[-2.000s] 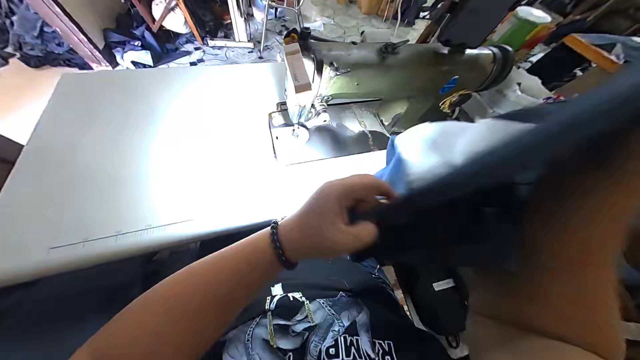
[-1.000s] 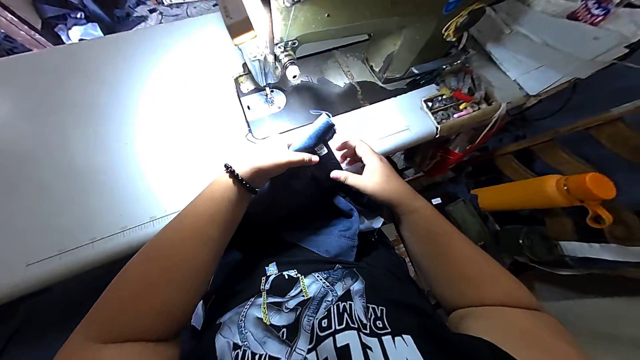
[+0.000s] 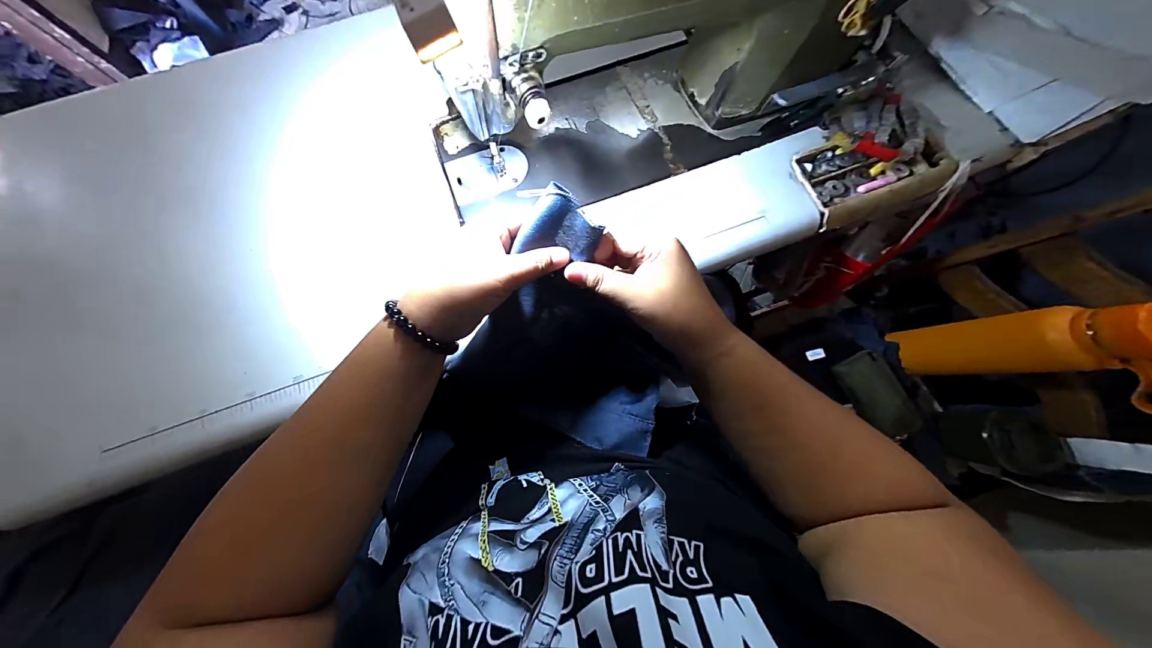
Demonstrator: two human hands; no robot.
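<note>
Between my two hands is the edge of a dark blue denim garment [image 3: 558, 225], pinched just in front of a sewing machine's needle plate [image 3: 486, 175]. My left hand [image 3: 486, 283] grips its left side with the thumb on top, and a black bead bracelet is on that wrist. My right hand [image 3: 643, 274] grips the right side, its thumb tip near the left thumb. The rest of the dark cloth hangs down over my lap, with a blue flap [image 3: 616, 418] showing. The green sewing machine [image 3: 621, 22] has its presser foot [image 3: 497, 160] just beyond the cloth.
A pale tabletop [image 3: 162, 261] with a printed ruler scale spreads to the left. At the table's right edge sits an open box [image 3: 877, 193] of bobbins and small parts. Farther right are papers [image 3: 1035, 63] and an orange tube-like object [image 3: 999, 342].
Two seconds ago the dark cloth was raised at the right in a blur; one second ago it was between both hands. Now its held edge is spread more openly near the needle plate.
</note>
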